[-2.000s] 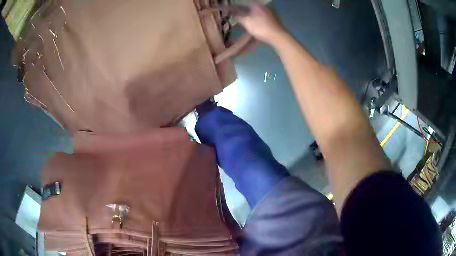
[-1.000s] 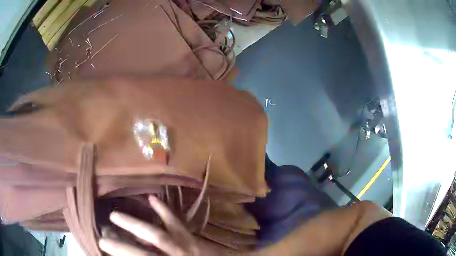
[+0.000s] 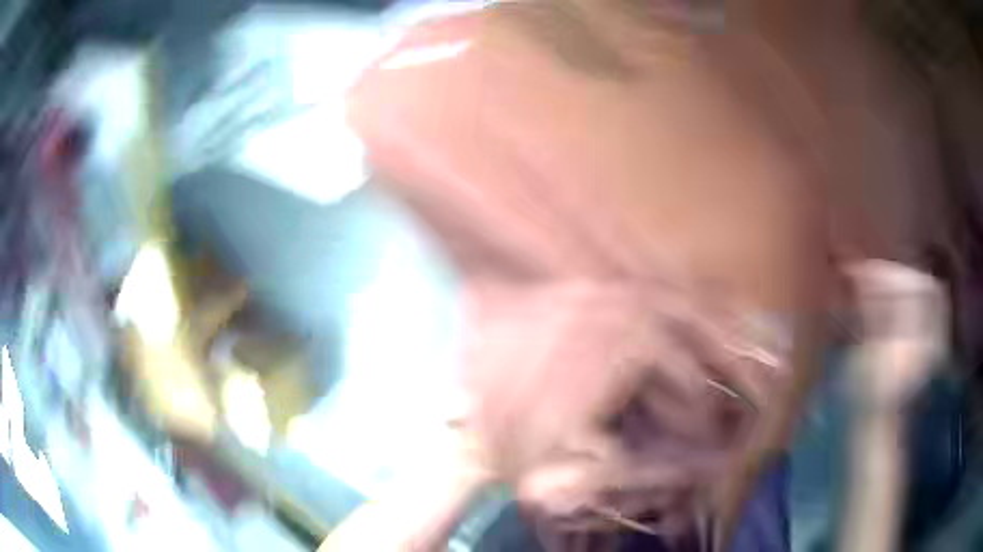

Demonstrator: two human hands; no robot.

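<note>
The frame is heavily blurred. A stack of tan-brown bag panels fills the centre and upper right, with loose folds and strap-like strips along its lower side. My left hand is at the stack's lower left edge, its forearm cut off by the bottom of the picture. My right hand is at the stack's right side, its forearm running down. Both hands appear to hold the stack, but single fingers cannot be made out.
A bright pale surface lies left of the stack. Blurred yellow and dark shapes run down the left side; I cannot tell what they are. A dark blue patch of clothing shows at bottom right.
The view has swung round and blurred. The panels have moved from lower left to centre and upper right. Both hands now show at the stack; one spread hand showed before.
</note>
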